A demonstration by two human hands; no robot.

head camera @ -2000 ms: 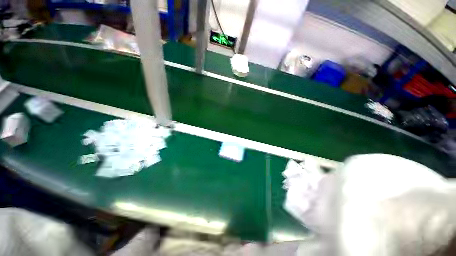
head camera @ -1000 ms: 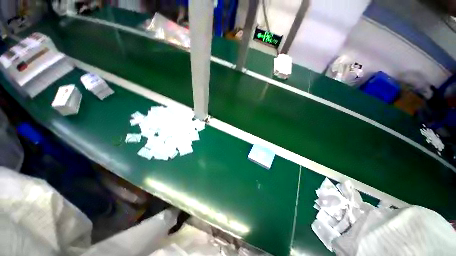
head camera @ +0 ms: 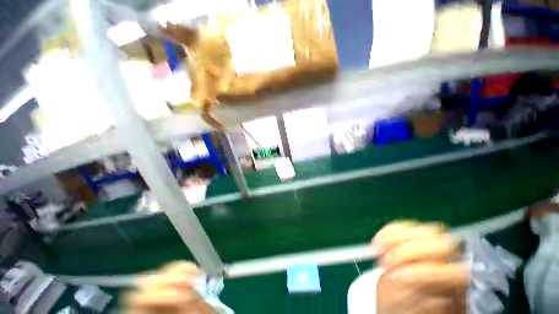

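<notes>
My left hand [head camera: 165, 291] is blurred at the bottom left, over the place of the pale packets [head camera: 211, 291], some of which show at its right side. My right hand [head camera: 420, 264] is blurred at the bottom right with fingers curled. A smooth white shape [head camera: 363, 294] lies against its left side; I cannot tell whether either hand grips anything. The blue leaflet stack [head camera: 303, 278] lies on the green bench between the hands. White bagged pieces [head camera: 493, 273] show right of my right hand.
The pale rail [head camera: 306, 256] and green conveyor [head camera: 294, 221] run beyond the bench. A grey post [head camera: 162, 181] slants at left. A shelf overhead holds a brown-wrapped carton [head camera: 315, 43]. White boxes [head camera: 37, 291] lie at far left. A white sleeve [head camera: 545, 270] shows at the right edge.
The view has tilted up, bringing the overhead shelf into sight. Both my hands have come into view over the bench. The blue leaflet stack now appears low in the picture.
</notes>
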